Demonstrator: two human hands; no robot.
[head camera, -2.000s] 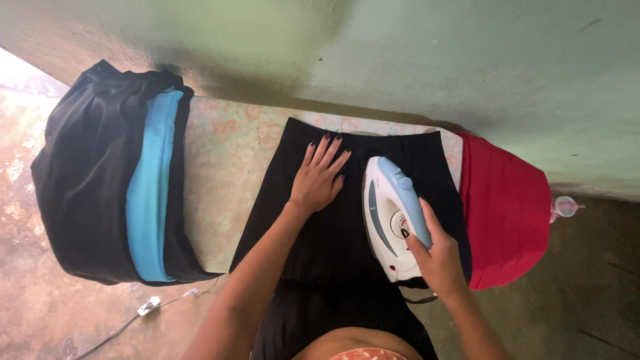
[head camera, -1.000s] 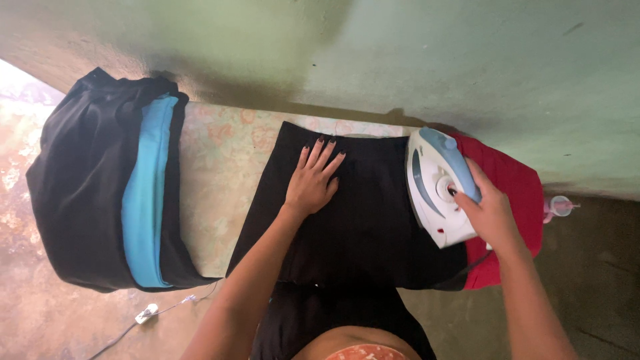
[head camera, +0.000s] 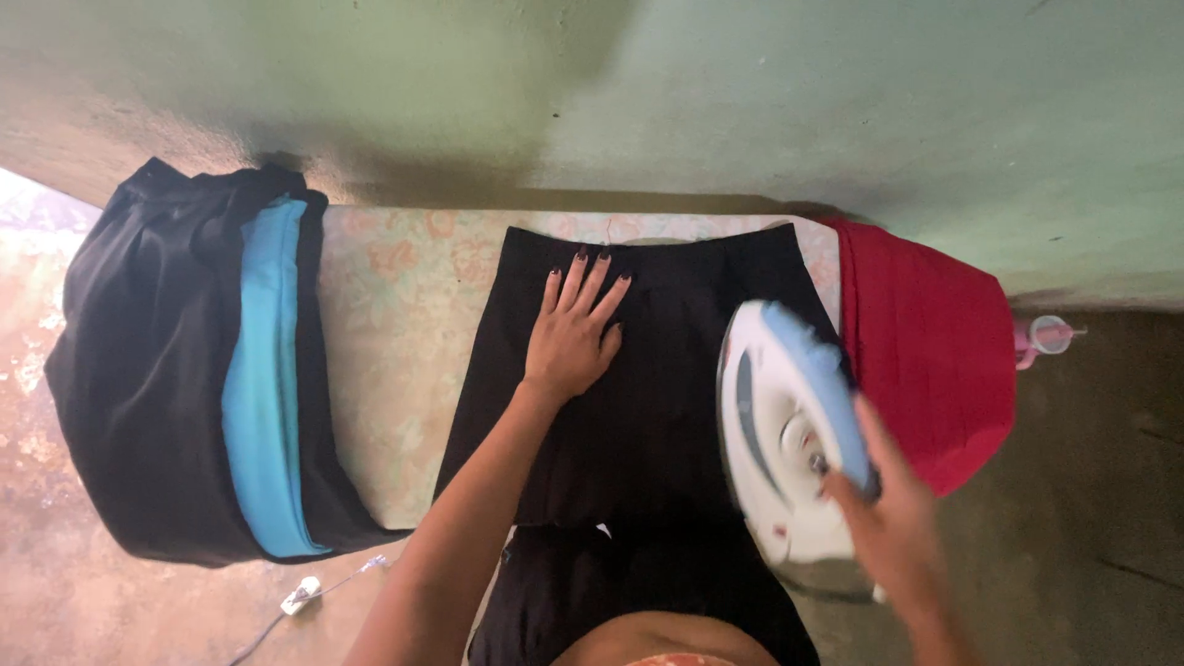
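Observation:
A black garment (head camera: 666, 398), wide at the bottom and narrower at its top edge, lies flat across a floral-covered ironing board (head camera: 398, 277). My left hand (head camera: 575, 342) rests palm down on its upper left part, fingers slightly apart, holding nothing. My right hand (head camera: 888, 518), a little blurred, grips the light-blue handle of a white clothes iron (head camera: 786, 435). The iron is over the garment's right side, its tip toward the wall. Whether its soleplate touches the cloth cannot be told.
Black clothes (head camera: 148, 370) and a light-blue cloth (head camera: 264, 388) drape over the board's left end. Red fabric (head camera: 925, 351) covers the right end, with a pink and clear plastic object (head camera: 1050, 335) beyond. A green wall (head camera: 740, 111) runs behind. A white power connector (head camera: 301, 596) lies on the floor.
The iron in my right hand moved right to the garment's right edge by one second ago, and has since come back left and toward me. My left hand has stayed on the garment.

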